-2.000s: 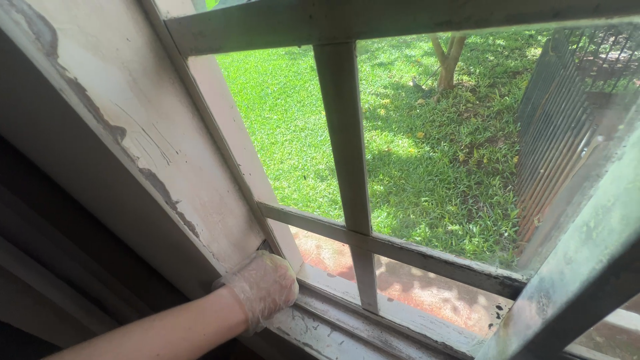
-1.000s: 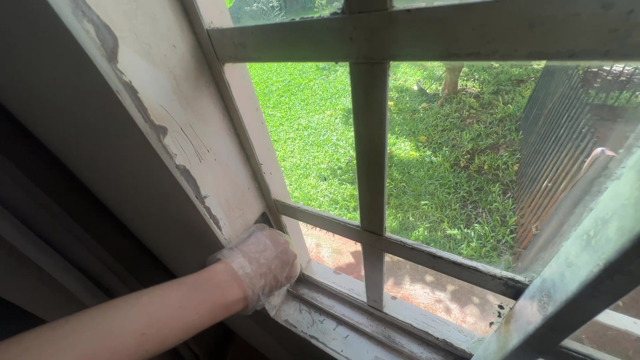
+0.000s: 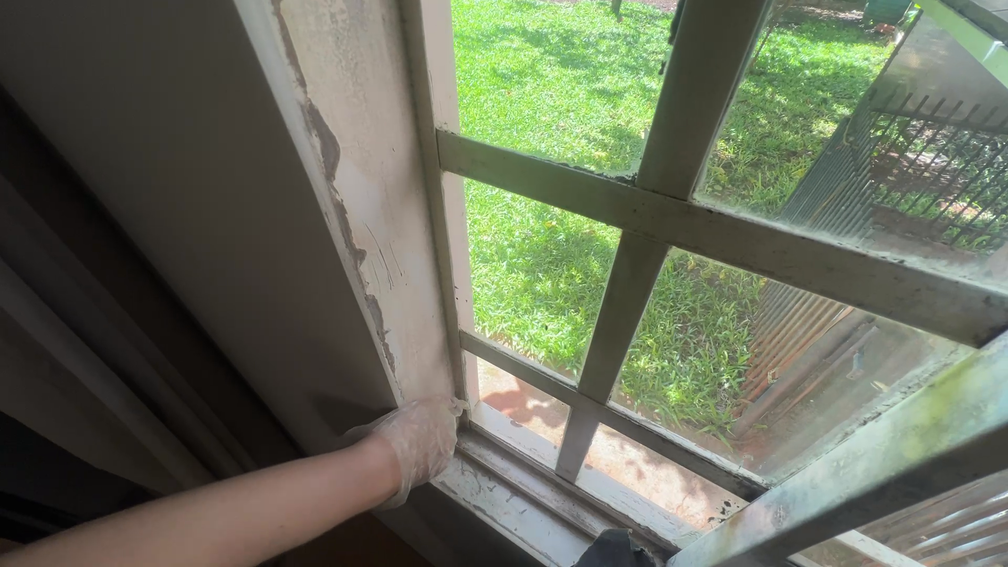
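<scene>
My left hand [image 3: 417,445], in a loose translucent plastic glove, rests at the lower left corner of a painted window frame [image 3: 378,197]. Its fingers touch where the side jamb meets the sill [image 3: 512,512]; the fingertips and anything under them are hidden. Paint is chipped along the jamb's edge, and the sill is worn and dirty. Window bars [image 3: 606,315] cross just right of the hand. At the bottom edge a dark object [image 3: 616,550] lies at the sill, too cut off to name. My right hand is not in view.
An opened window sash [image 3: 858,465] with a grimy surface slants across the lower right. Dark curtain folds [image 3: 102,315] hang at the left. Beyond the bars are grass [image 3: 543,268] and a metal fence [image 3: 819,181].
The view has swung so the jamb stands more upright. My left hand stays at the same corner. The dark object at the bottom edge has come into view.
</scene>
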